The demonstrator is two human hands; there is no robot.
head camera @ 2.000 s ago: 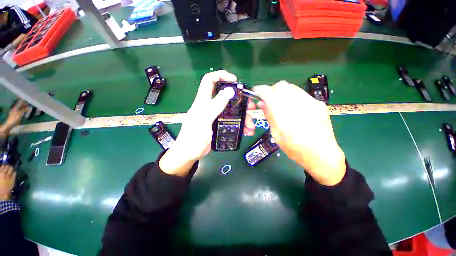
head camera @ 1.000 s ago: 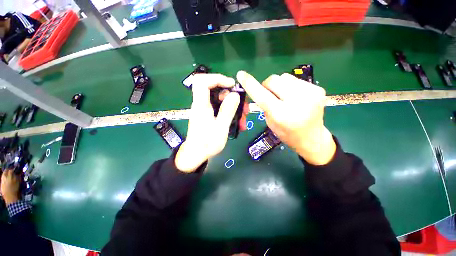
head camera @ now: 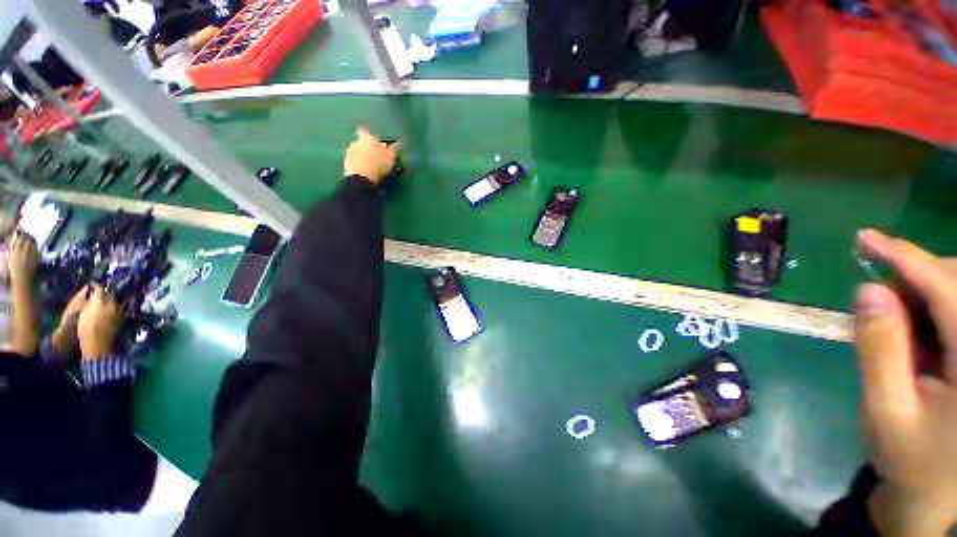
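Note:
My left hand (head camera: 369,157) reaches far out over the belt at upper left. Its fingers are on a small black phone (head camera: 391,159), mostly hidden by the hand. My right hand (head camera: 908,367) is at the right edge, partly cut off. A dark object shows between its thumb and fingers, too hidden to name. Keypad phones lie on the bench, one at centre left (head camera: 454,306) and overlapping ones at right (head camera: 677,412), with pale discs. Pale oval rings (head camera: 652,340) lie near them.
On the green belt (head camera: 630,231) are keypad phones (head camera: 553,218) and a black housing with a yellow patch (head camera: 747,224). A smartphone (head camera: 252,267) lies by the grey post (head camera: 157,115). At left, a neighbour's hands (head camera: 94,320) work in a black heap (head camera: 115,262). Red trays (head camera: 887,84) stand beyond.
The view has turned left. My hands have parted from the phone work in the middle: the left has reached out to the belt, the right has moved to the right edge.

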